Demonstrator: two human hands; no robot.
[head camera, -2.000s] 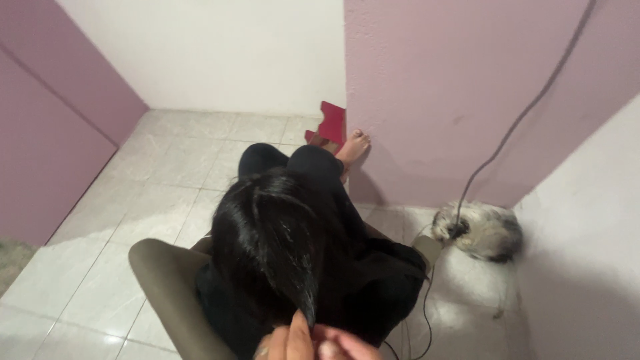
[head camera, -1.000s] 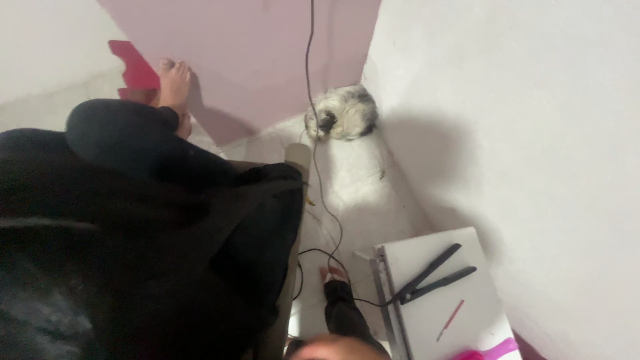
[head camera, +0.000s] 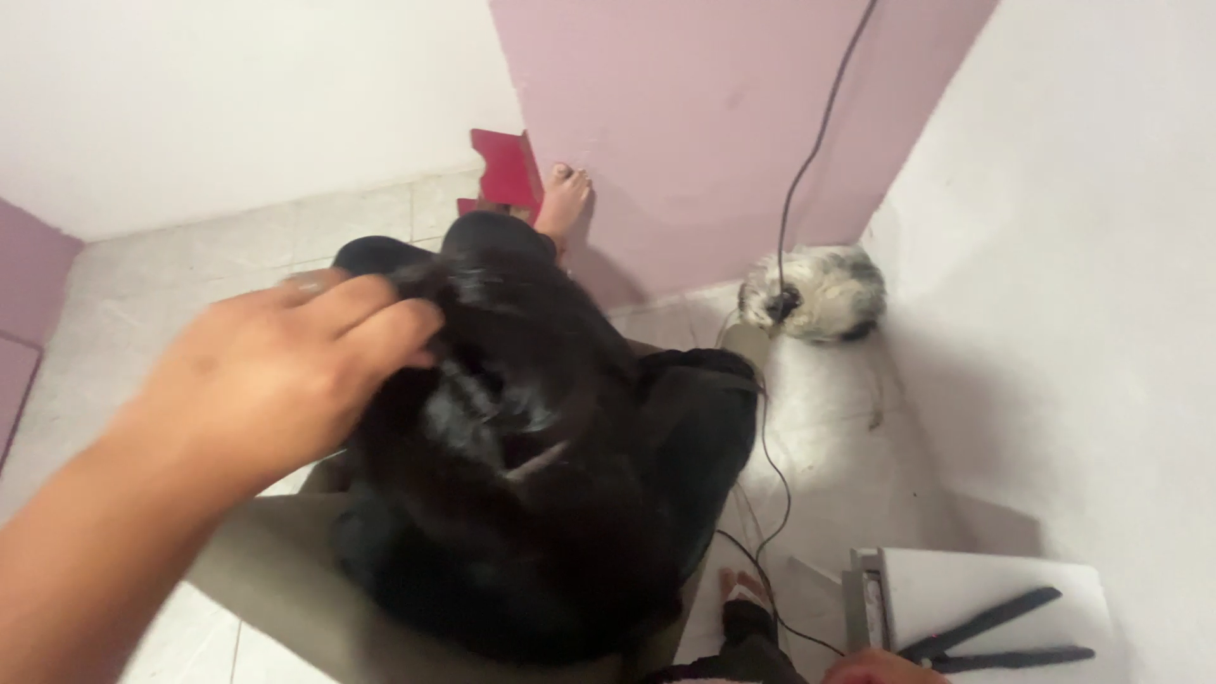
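Below me sits a person with dark hair (head camera: 513, 418), dressed in black, seen from above. My left hand (head camera: 304, 351) is at the left side of the head, its fingers curled against the hair; blur hides whether a strand is between them. Low at the bottom edge, my right hand (head camera: 879, 668) shows only in part, beside a black hair straightener (head camera: 988, 632). The straightener lies with its arms apart on a white box-like surface (head camera: 997, 579). What my right hand holds, if anything, is hidden.
A furry grey and white animal (head camera: 822, 293) lies on the tiled floor by the wall. A dark cable (head camera: 817, 142) hangs past it and runs along the floor to the straightener. Near the person's bare foot (head camera: 566, 199) stands a red object (head camera: 508, 169).
Both hands were together at the hair two seconds ago; now my left hand is at the head's left side and my right is by the straightener. The view swung right, then partly back.
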